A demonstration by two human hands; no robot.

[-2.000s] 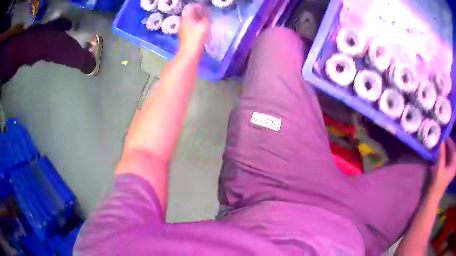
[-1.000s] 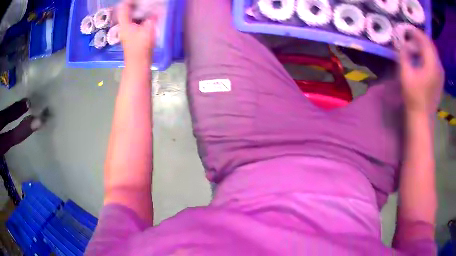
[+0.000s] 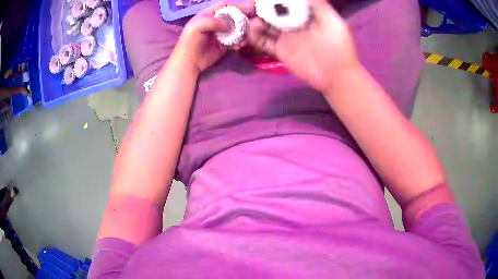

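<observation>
My left hand [image 3: 205,41] holds a small white ring part [image 3: 231,26] with a toothed edge, its open centre facing up. My right hand [image 3: 322,49] holds a larger-looking, bright white ring part [image 3: 284,12] with a dark centre hole, cut by the top edge. The two hands are close together above my lap, and the right fingertips are blurred. A blue bin [image 3: 123,60] to the left holds several loose ring parts [image 3: 81,66] on a whitish liner. Only a corner of the bin at my knees [image 3: 173,12] shows at the top.
A red stool part [image 3: 268,64] shows between my thighs. Yellow-black tape [image 3: 456,62] and a red stool leg [image 3: 491,82] are at the right. Blue ribbed bins [image 3: 60,264] stand at the lower left. Another person's hand [image 3: 19,91] shows at the far left edge.
My left hand has left the left bin and now holds a ring over my lap. My right hand has come inward from the knee bin with a ring. The view has shifted.
</observation>
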